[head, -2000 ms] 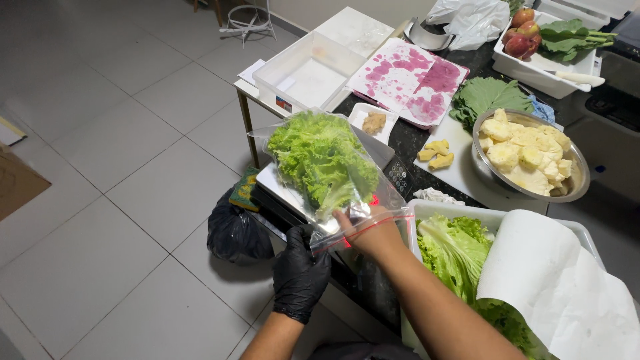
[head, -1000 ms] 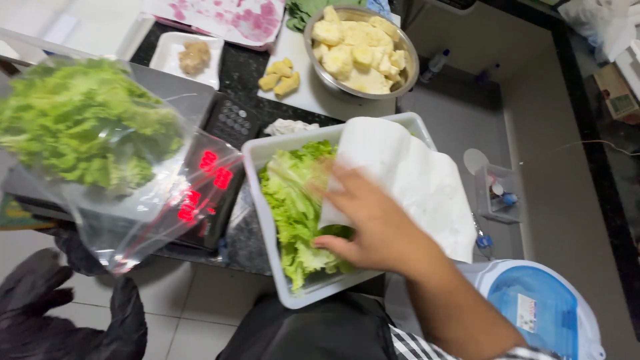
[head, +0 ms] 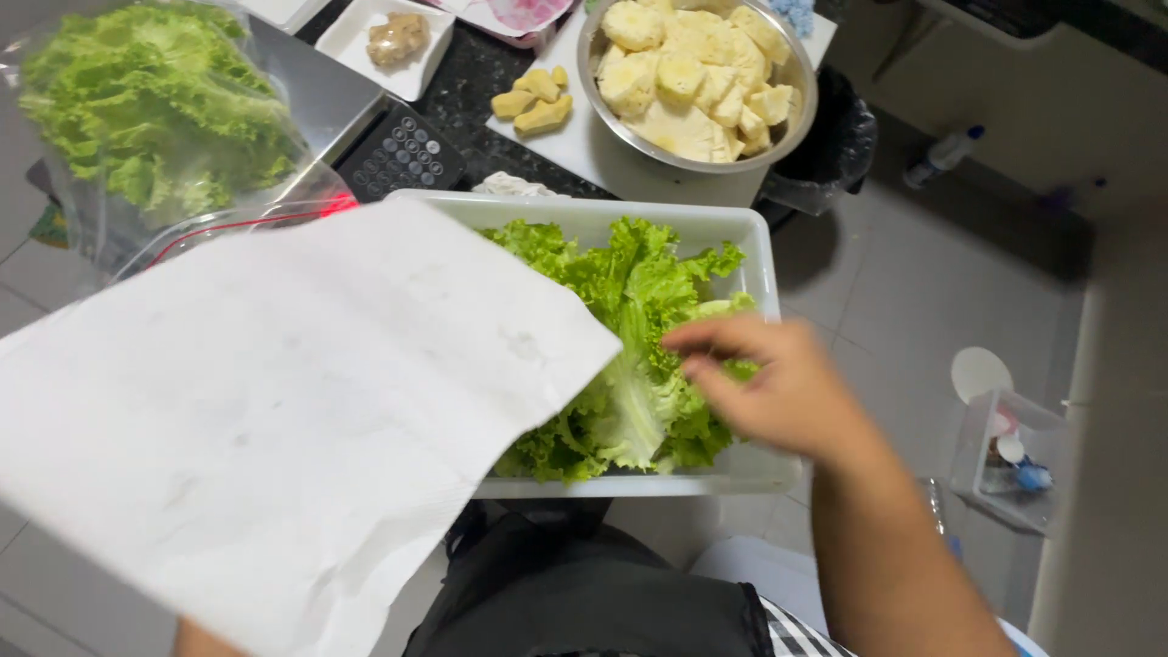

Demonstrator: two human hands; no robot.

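My bare right hand (head: 762, 379) is over the right part of a white plastic tub (head: 730, 470) of curly lettuce (head: 630, 401), its thumb and fingertips bent near the leaves; blur hides whether it touches one. A large white paper sheet (head: 274, 392) spreads across the left of the view and over the tub's left side. Behind the sheet my left hand is hidden; only a bit of forearm shows at the bottom left. At the upper left, a clear zip bag (head: 173, 182) with a red seal holds lettuce on a scale (head: 310, 82).
Beyond the tub stands a steel bowl (head: 803, 114) of peeled, pale yellow chunks on a white board (head: 620, 169). Ginger-like pieces (head: 538, 100) lie beside it, and a small white dish (head: 424, 73) is further left. A lined bin (head: 821, 146) and a clear box (head: 1013, 456) are at right.
The paper sheet, over the tub's right side a second ago, now extends to the left and exposes the lettuce there. The gloved left hand has gone out of sight. The view has shifted.
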